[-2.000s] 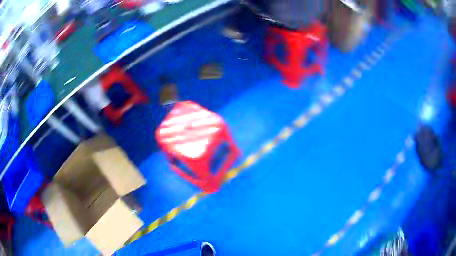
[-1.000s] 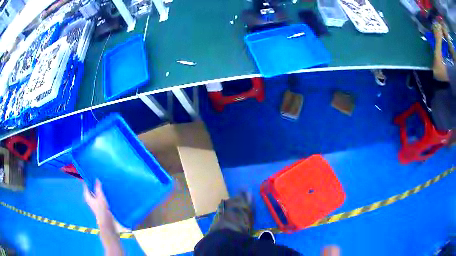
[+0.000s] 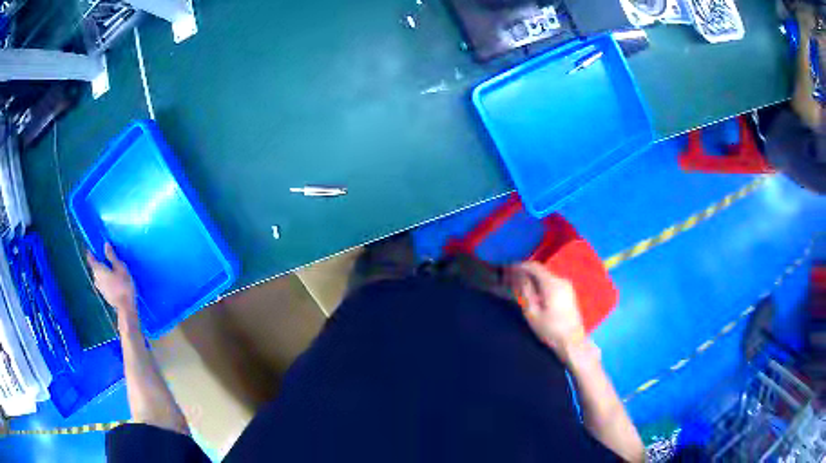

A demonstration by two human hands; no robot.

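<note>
An empty blue parts tray (image 3: 149, 231) is at the left, over the front edge of the green bench (image 3: 299, 108). My left hand (image 3: 112, 278) holds its left long side, with the fingers over the rim. My right hand (image 3: 543, 303) is low beside my body, in front of a red plastic stool (image 3: 593, 280). Its fingers look curled, and I cannot tell if it holds anything. A second blue parts tray (image 3: 571, 127) lies at the bench's front edge on the right, with a slim metal part (image 3: 587, 61) in it.
A loose slim part (image 3: 319, 191) lies on the bench between the trays. A cardboard carton (image 3: 213, 362) is below the bench edge. Stacked trays (image 3: 27, 316) stand at the far left. A black fixture base (image 3: 507, 27) is at the back. Another person's arm (image 3: 804, 77) shows at the far right.
My left hand has raised the empty tray from over the carton to the bench edge. My view has moved closer to the bench. My right hand has come fully into view.
</note>
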